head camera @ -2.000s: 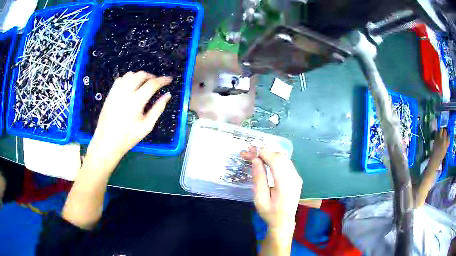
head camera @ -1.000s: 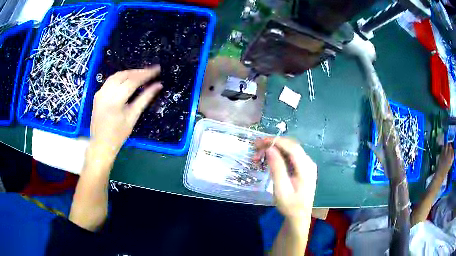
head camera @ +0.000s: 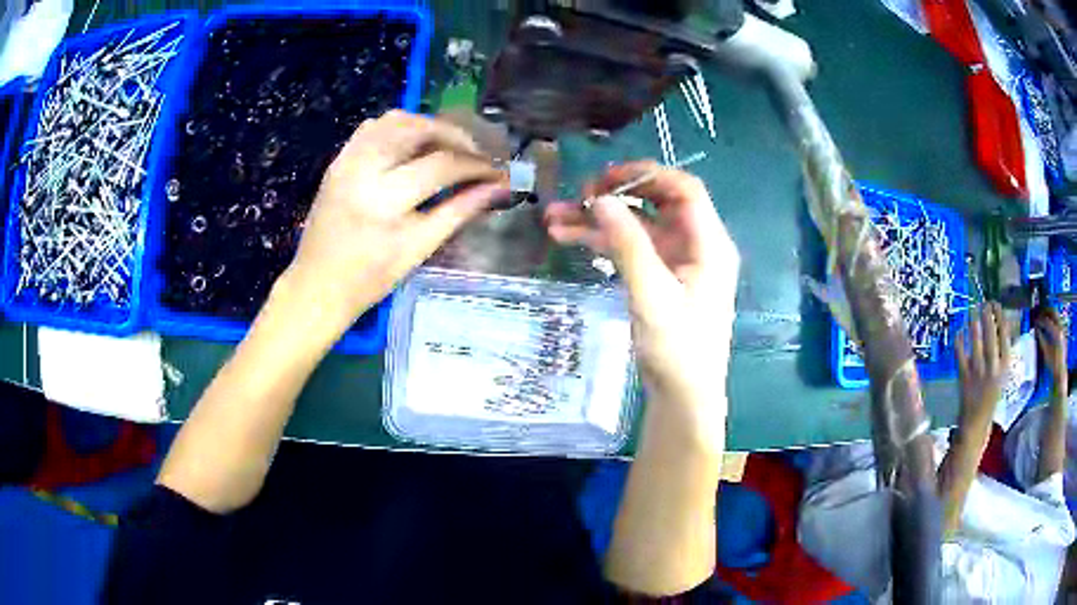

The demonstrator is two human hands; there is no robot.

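My left hand (head camera: 402, 201) is at the fixture block (head camera: 521, 177) under the press head (head camera: 591, 71), its thumb and fingertips close together at the block's left side. Whether a ring is between them cannot be told. My right hand (head camera: 661, 242) is just right of the block and holds a thin metal pin (head camera: 661, 173) that points up to the right. The clear plastic box (head camera: 443, 396) lies below both hands, with pins on a white liner. The wide blue tray of dark rings (head camera: 254, 154) is left of the press. My hands partly hide the base plate (head camera: 478, 251).
A blue tray of pins (head camera: 89, 177) stands at the far left. The wrapped press lever (head camera: 844, 225) slants down on the right. Loose pins (head camera: 665, 130) lie behind my right hand. A smaller blue tray (head camera: 909, 278) and another person's hands (head camera: 983, 355) are at the right.
My left hand has moved right, out of the ring tray to the fixture block. My right hand has risen from the clear box to beside the block, with a pin. The view has shifted.
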